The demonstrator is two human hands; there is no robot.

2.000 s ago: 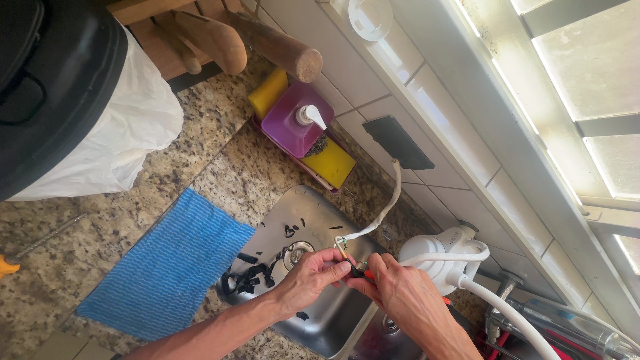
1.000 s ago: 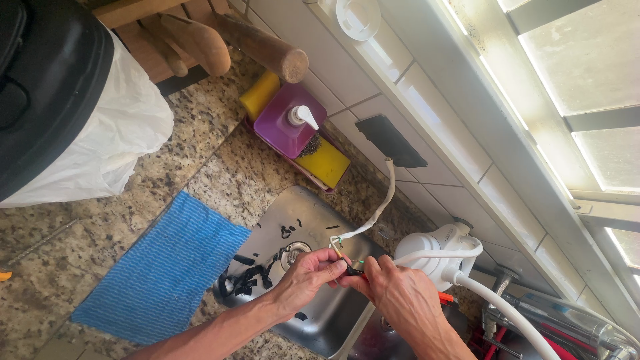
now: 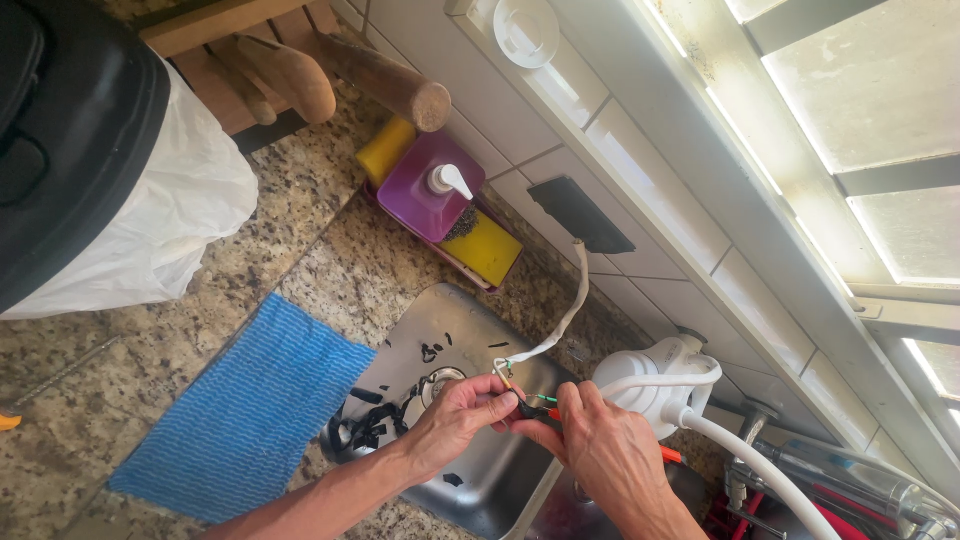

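Note:
Over the steel sink [image 3: 502, 465], my left hand [image 3: 469, 412] pinches the stripped end of a white electrical cable [image 3: 559, 326] that comes out of a black wall plate [image 3: 581, 216]. My right hand [image 3: 600, 442] is closed on an orange-handled tool [image 3: 553, 413], whose dark end meets the wires at my left fingertips; its exact kind is hidden. A green wire [image 3: 541, 397] shows between the hands. Beside my right hand, a white water-heating faucet body [image 3: 645, 379] is fixed to the wall, with a white cable running from it toward my right hand. Black tape scraps [image 3: 371, 427] lie in the sink.
A blue cloth [image 3: 247, 412] lies on the granite counter left of the sink. Behind the sink stand a purple soap dispenser [image 3: 431, 184] and a yellow sponge [image 3: 487, 247]. A black bin with a white bag [image 3: 165, 202] is at upper left, wooden handles [image 3: 397, 86] beyond, a metal tap [image 3: 750, 435] at right.

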